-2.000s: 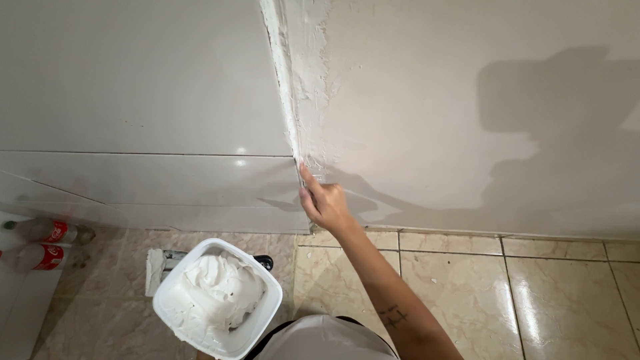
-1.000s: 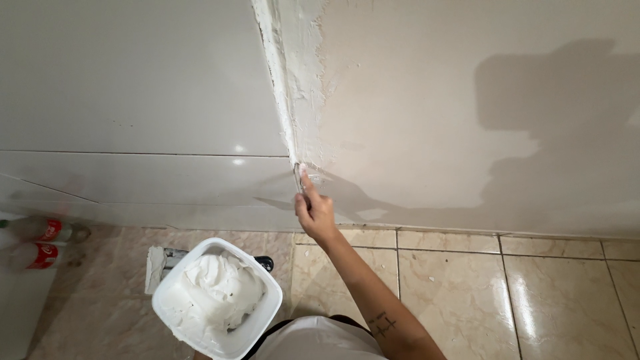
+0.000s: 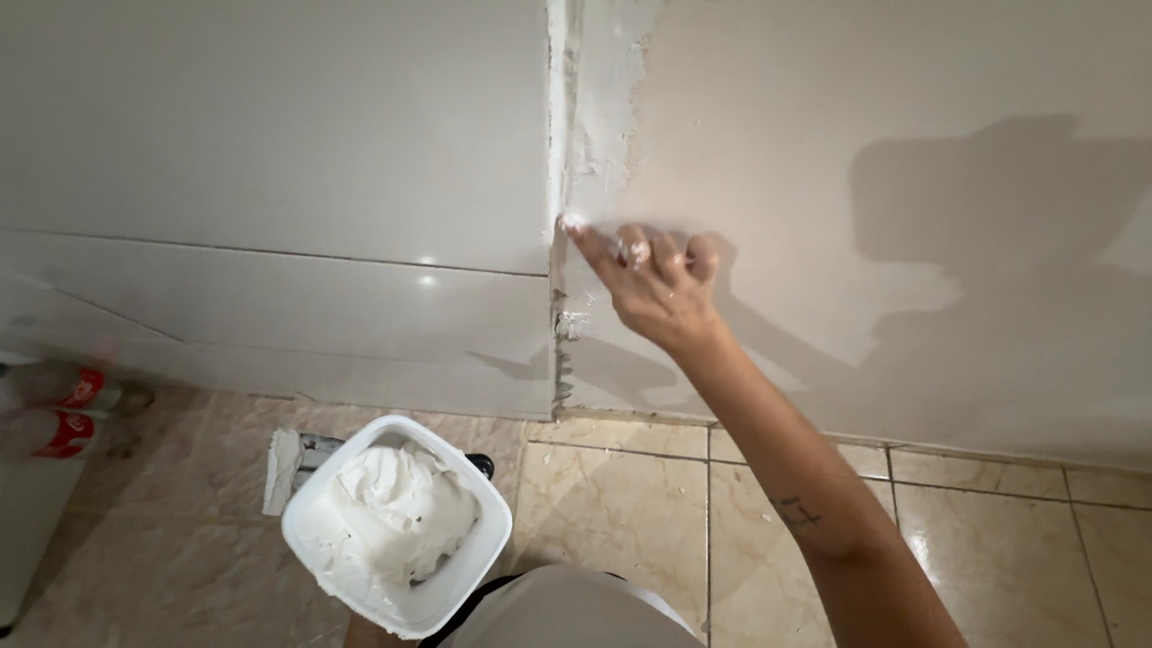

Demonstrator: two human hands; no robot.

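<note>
My right hand (image 3: pixel 666 270) touches the vertical wall corner joint (image 3: pixel 560 135) with its extended index finger. The other fingers are curled, and white paste is smeared on the fingertip and knuckles. A white plastic tub (image 3: pixel 306 540) of white filler paste (image 3: pixel 396 504) is at the bottom, left of my body. Only a little skin of my left hand (image 3: pixel 369 633) shows under the tub's lower edge; it appears to support the tub, its fingers hidden. A flat blade tool (image 3: pixel 317 450) with paste along its edge (image 3: pixel 283 472) and a black handle end (image 3: pixel 481 465) is partly covered by the tub.
Large grey panels (image 3: pixel 270 135) with dark seams line the left wall. The beige wall (image 3: pixel 765 180) on the right carries shadows. Glossy beige floor tiles (image 3: pixel 621 522) meet rougher pinkish flooring (image 3: pixel 180 558). Bottles with red labels (image 3: pixel 67 432) lie at far left.
My right hand has moved up along the joint, from about the panel seam's level to above it. Its curled fingers now show more, and the rough joint below is uncovered. The tub remains beside me.
</note>
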